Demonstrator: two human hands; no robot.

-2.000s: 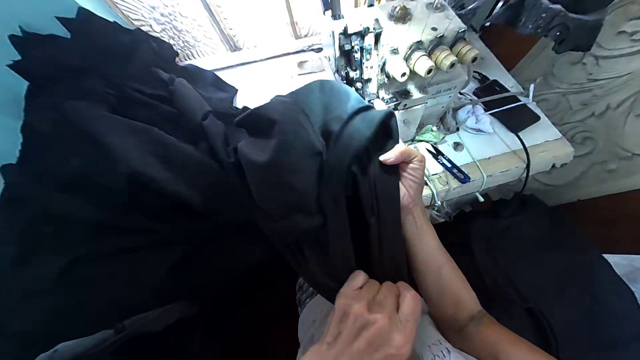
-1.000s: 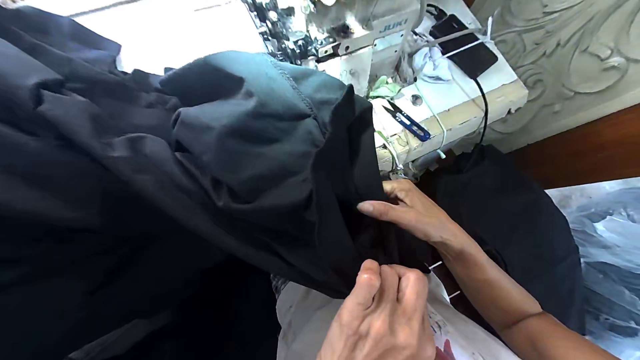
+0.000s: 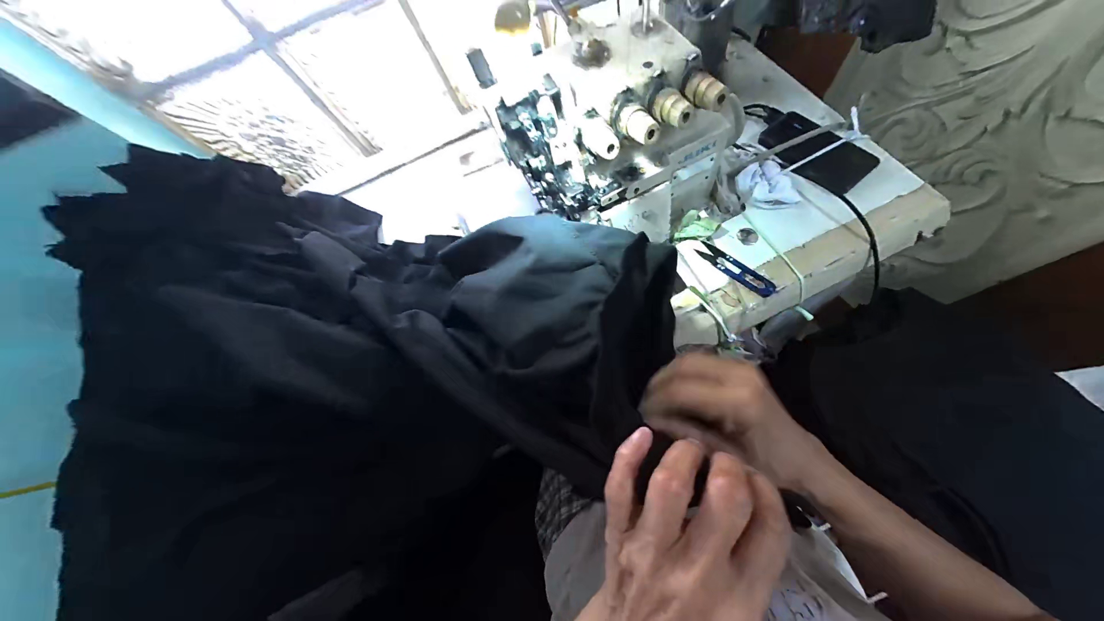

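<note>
A large piece of black fabric (image 3: 328, 388) drapes from the left side across the middle, up against the sewing machine. Its folded, layered edge (image 3: 634, 328) runs down to both hands. My left hand (image 3: 699, 526), low in the view, has its fingers bent over the fabric at the lower end of that edge. Just above it, my right hand (image 3: 724, 414) reaches in from the right and touches the same edge; it is motion-blurred, and its fingertips are partly hidden, so its grip is unclear.
A Juki overlock sewing machine (image 3: 638, 103) stands on a worn table (image 3: 906, 216). Blue thread snips (image 3: 737, 269), a black phone-like device (image 3: 819, 153) with a cable and a white cloth scrap (image 3: 768, 185) lie there. More dark fabric (image 3: 940, 431) hangs at the right.
My right hand was higher on the fabric edge two seconds ago and is now down close beside my left hand. My left hand stays at the edge, its fingers now more spread. The view has shifted.
</note>
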